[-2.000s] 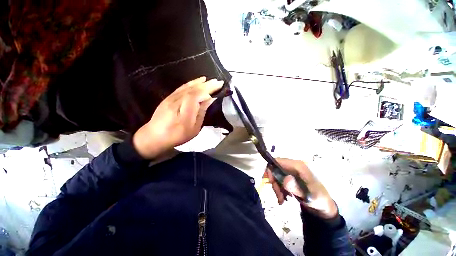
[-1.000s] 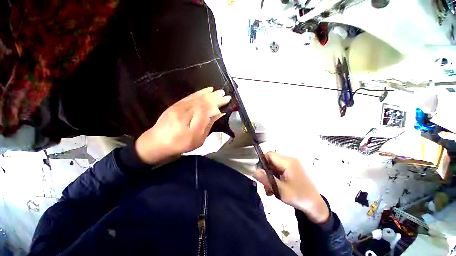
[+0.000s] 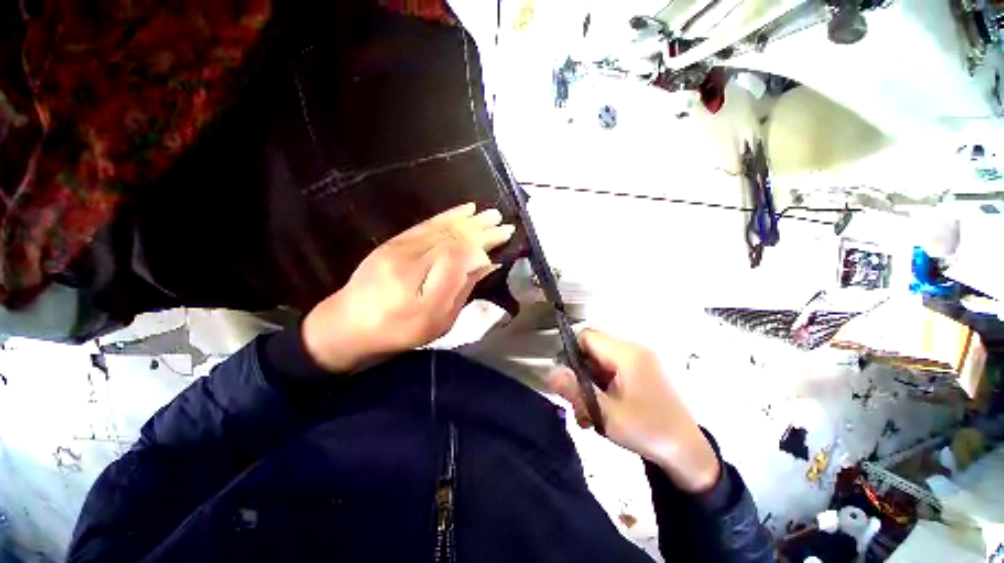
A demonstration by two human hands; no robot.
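The dark brown cloth lies at the left and centre, with pale chalk lines on it. The red-orange patterned fabric is bunched at the far left. My left hand lies on the brown cloth near its right edge, fingertips close to the edge; whether they pinch it cannot be told. My right hand holds the tailor's shears by the handles. The long blades lie along the cloth's right edge, pointing up and left, and look closed or nearly so.
The white sewing machine stands at the upper right. Slim blue-black snips lie below it, near a thin dark thread. A black-and-white label and a cardboard-coloured box are at the right. A scrap-littered floor shows below.
The shears have gone from open blades to closed or nearly closed, with blades farther up the cloth edge. My right hand has moved slightly up and left. More red fabric shows at the top.
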